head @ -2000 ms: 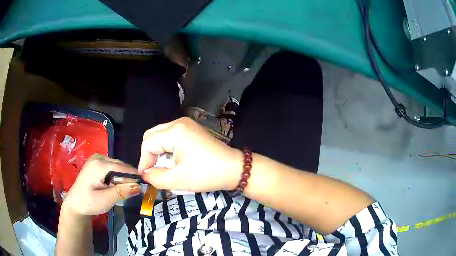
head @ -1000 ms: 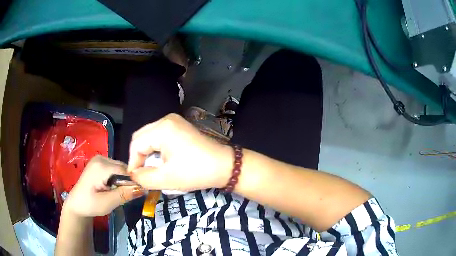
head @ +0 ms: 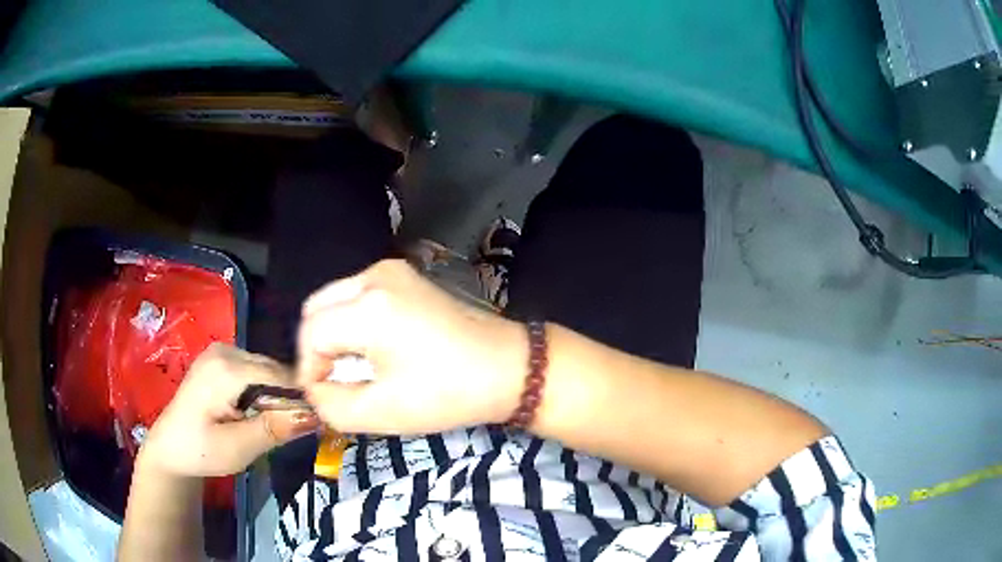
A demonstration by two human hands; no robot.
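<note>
My left hand (head: pixel 214 417) grips the display panel (head: pixel 267 395), seen nearly edge-on as a short dark strip between thumb and fingers. An orange flex cable (head: pixel 330 454) hangs down beside the panel, below my right hand. My right hand (head: pixel 401 357), with a dark red bead bracelet at the wrist, is closed on a small white wipe (head: pixel 352 369) and is against the panel's right end. My right fingers hide that end of the panel.
A black tray (head: pixel 245 302) with red film-wrapped material (head: pixel 143 340) stands in a cardboard box (head: pixel 17 220) at the left. The green bench (head: pixel 615 55) crosses the top, with a black mat (head: pixel 341 38) overhanging its edge. A black cable (head: pixel 835 181) hangs by a grey metal box (head: pixel 934 44).
My right hand has shifted left, then slightly back right along the panel, with the wipe still in it. My left hand has barely moved and still holds the panel.
</note>
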